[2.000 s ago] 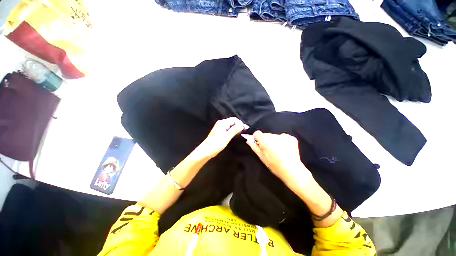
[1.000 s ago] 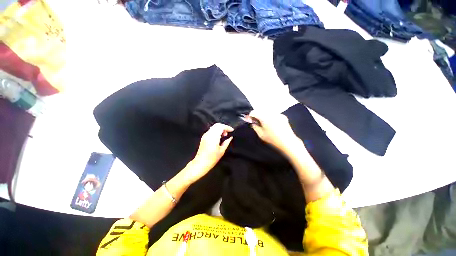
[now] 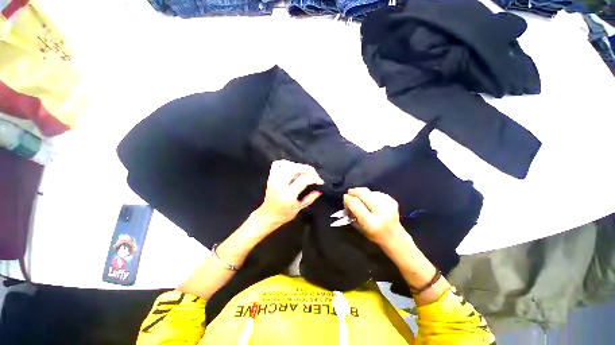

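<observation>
A large black garment lies crumpled on the white table in front of me and hangs over its near edge. My left hand pinches the cloth near its middle, fingertips at a fold. My right hand is just to the right, with thumb and forefinger at the same fold. Silvery thread snips stick out from under my right fingers, tips pointing left and blades apart. The handle is hidden in my palm. A fine bluish thread lies on the cloth right of my right hand.
A second black garment lies at the back right. Blue denim is at the far edge. A smartphone lies face down at left, near a maroon bag, a bottle and a yellow-red bag. Olive-green cloth is below right.
My right hand has moved down and the snips' blades now show clearly. The cloth at right is pulled up into a peak. The view has shifted, so the denim sits higher in the picture.
</observation>
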